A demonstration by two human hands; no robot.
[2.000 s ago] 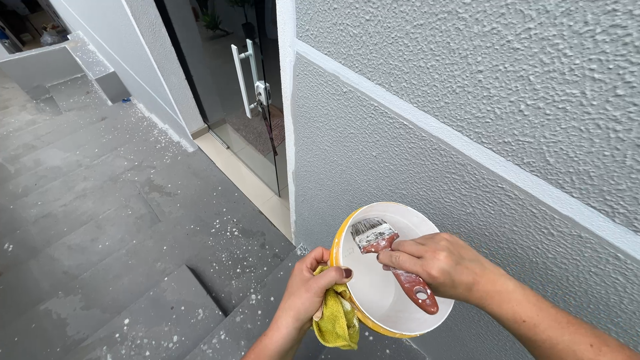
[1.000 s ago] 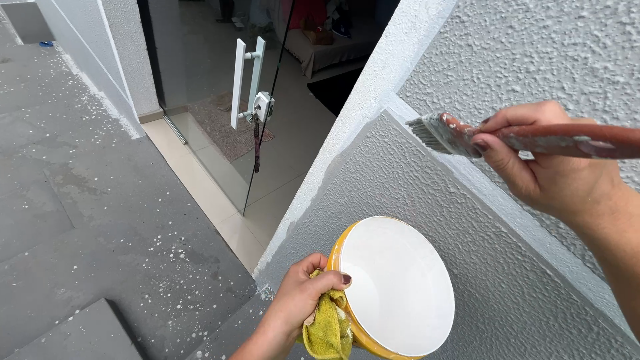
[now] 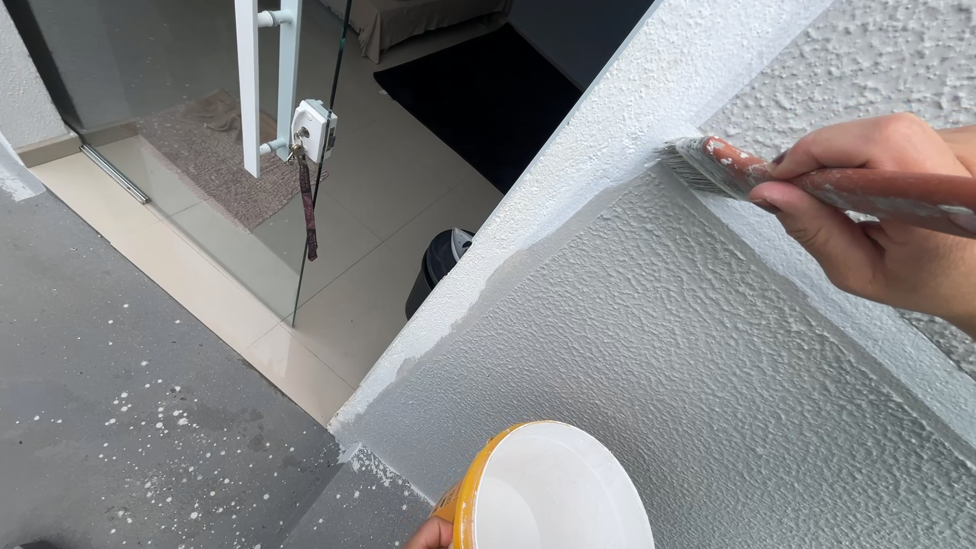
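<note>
My right hand (image 3: 877, 206) is closed around the reddish handle of a paint-spattered paintbrush (image 3: 732, 171). The bristles touch the wall at the corner where two white painted bands (image 3: 602, 145) meet, beside a grey textured wall panel (image 3: 648, 328). At the bottom edge, my left hand (image 3: 432, 534) is only partly in view, with its fingers on the outside of a yellow-rimmed bucket (image 3: 557, 488). White shows inside the bucket, tilted toward me. The rest of the left hand is cut off by the frame.
Left of the wall is a glass door (image 3: 206, 152) with a white pull handle (image 3: 248, 91) and a lock with a key and strap (image 3: 309, 206). Inside are a dark mat (image 3: 488, 99) and a black bin (image 3: 435, 267). Grey floor (image 3: 152, 427) with white spatters lies outside.
My right hand has moved the brush from inside the bucket up to the wall, then to the corner of the bands. The view is now closer to the wall and doorway.
</note>
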